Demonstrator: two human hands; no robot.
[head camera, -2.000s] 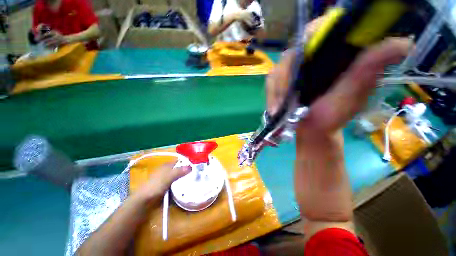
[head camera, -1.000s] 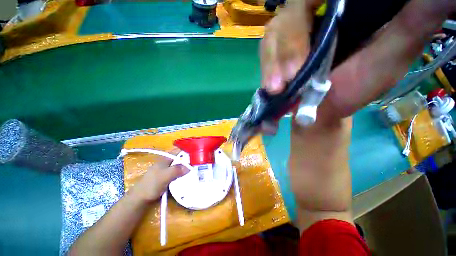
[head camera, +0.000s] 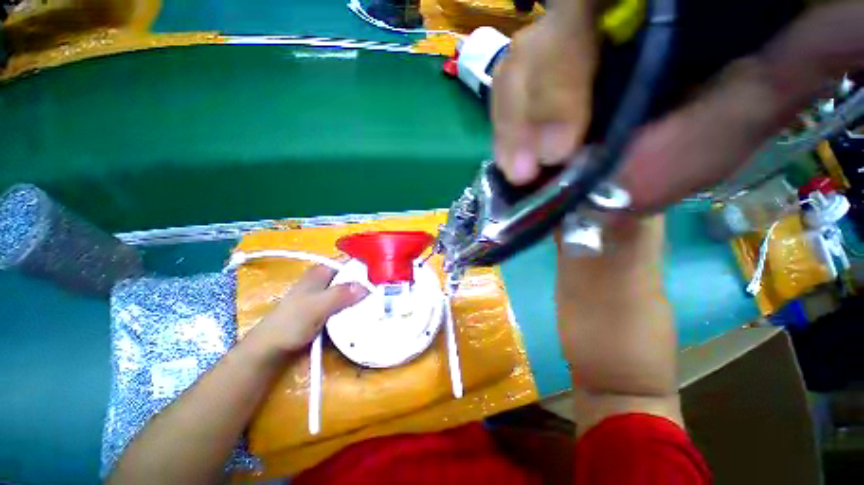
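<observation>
A round white housing (head camera: 384, 332) with a red flared part (head camera: 387, 254) at its top lies on the orange work nest (head camera: 407, 407). Two thin white strips lie at its sides, and a white cord runs off to the left. My left hand (head camera: 308, 308) holds the housing's left edge, thumb on its face. My right hand (head camera: 545, 104) grips the black electric screwdriver (head camera: 531, 208); its silver jaw tip is at the housing's upper right edge. Whether the tip touches is unclear. The tool and a blurred forearm partly hide the right hand.
A speckled bag (head camera: 166, 369) and a clear cylinder (head camera: 66, 242) are at the left. A green belt (head camera: 284, 142) crosses behind, with a white and black unit (head camera: 483, 59) at its far edge. Another orange nest (head camera: 791, 270) and an open carton (head camera: 748, 398) are at the right.
The view has tilted down. The screwdriver tip has come to the housing's upper right edge. A white and black unit now shows on the belt. My left hand stays on the housing.
</observation>
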